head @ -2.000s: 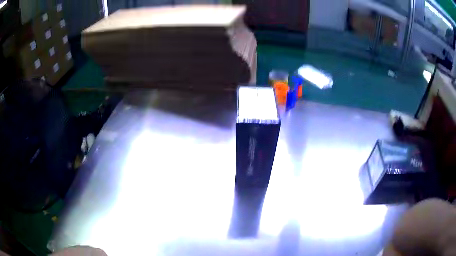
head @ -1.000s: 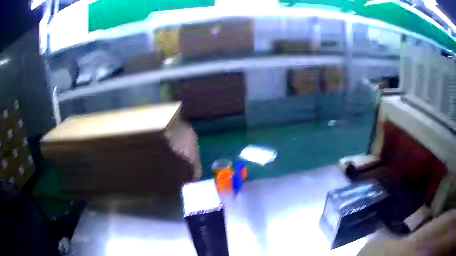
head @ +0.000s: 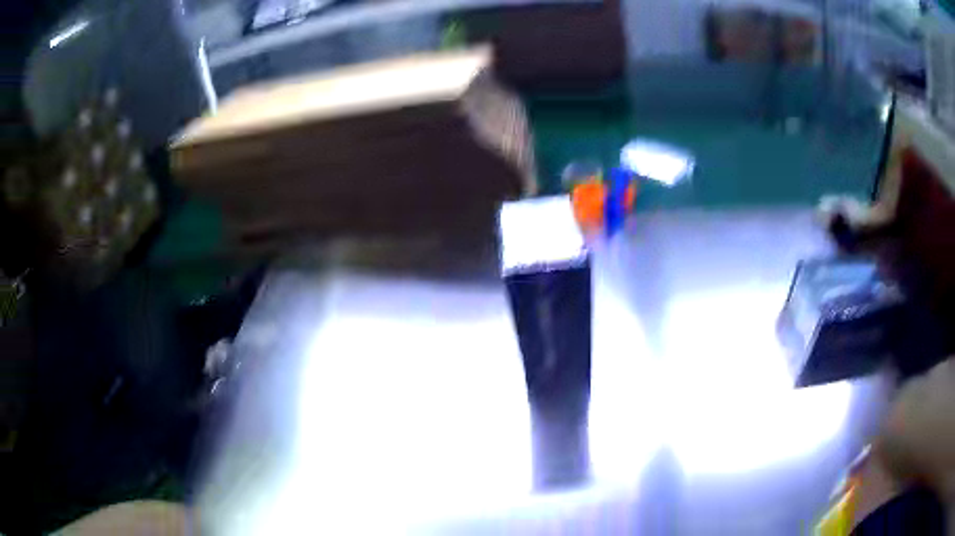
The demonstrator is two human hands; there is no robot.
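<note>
A black retail box with a pale end [head: 550, 325] stands upright in the middle of the shiny metal table [head: 419, 408]. A second black retail box [head: 843, 325] lies at the table's right side near the tunnel mouth. My right hand [head: 922, 424] is blurred and cut off by the right edge, just below that second box; its fingers and any grip are not clear. My left hand [head: 126, 518] shows only as a blurred skin patch at the bottom left edge. A blurred yellow piece [head: 841, 511] shows at bottom right.
A thick stack of flattened cartons [head: 356, 173] stands at the table's far left. An orange and blue tape dispenser [head: 604, 204] is at the far edge. A dark red curtain [head: 934, 225] hangs at right. Dark blurred shapes fill the left side.
The view swung up and towards the right, then back down. The middle box stays upright on the table. The yellow piece has come into view at bottom right, and my left hand shows again.
</note>
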